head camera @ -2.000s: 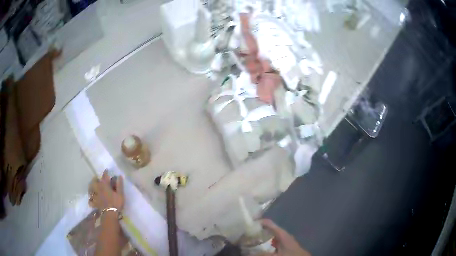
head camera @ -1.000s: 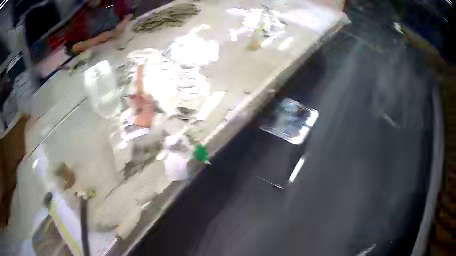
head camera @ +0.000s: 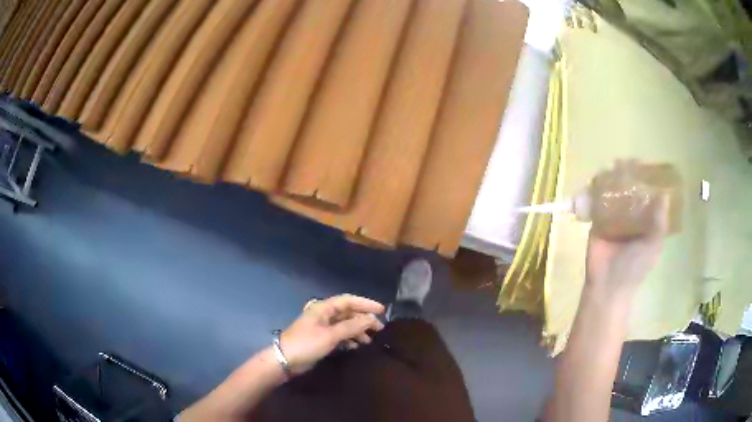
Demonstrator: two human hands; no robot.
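Note:
My right hand grips the amber squeeze bottle, held sideways at the right, its long white nozzle pointing left over the yellow strips. The bottle and fingers are blurred. My left hand holds nothing, its fingers apart and slightly curled, low in the middle over the floor. The tan leather panels overlap in a wide row across the top left, with a dark line along each. Neither hand touches them.
White sheeting lies right of the panels. Beside it are yellow strips and large yellow-green sheets. My shoe stands on the dark floor. Metal frames stand at lower left, far left and lower right.
The view has swung from the table with scraps and a hammer to the tan row. My left hand, earlier on white material, is now over the floor. The bottle is still in my right hand.

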